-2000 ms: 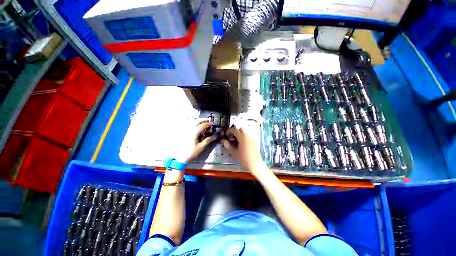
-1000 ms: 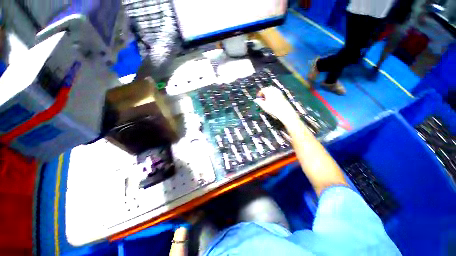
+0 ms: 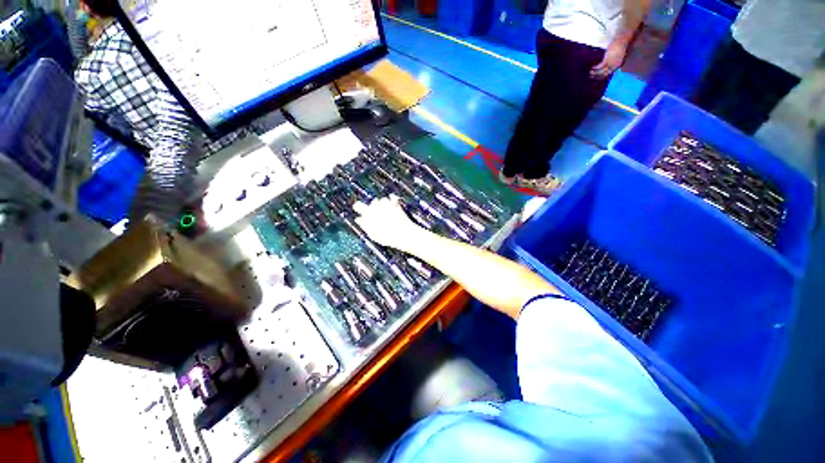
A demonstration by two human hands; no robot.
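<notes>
Rows of shiny turned metal parts (image 3: 355, 288) lie on the green parts mat (image 3: 317, 256) in front of me. My right hand (image 3: 384, 222) is over the middle of the mat, its fingers down at the parts; whether it grips one cannot be told. The dark holding fixture (image 3: 217, 384) stands on the perforated base plate (image 3: 294, 348) at the lower left, with a purple-pink glow on it. My left hand is not in view.
Cardboard shield (image 3: 149, 280) is above the fixture. Monitor (image 3: 262, 54) and control panel (image 3: 244, 188) stand behind. Blue bins (image 3: 579, 222) with parts are at the right. People stand beyond, one in dark trousers (image 3: 563, 95); a checked sleeve shows behind the monitor.
The view has swung further right, bringing the blue bins fully in. My right hand has stayed over the mat since one second ago; earlier both hands were at the fixture. My left forearm has left the picture.
</notes>
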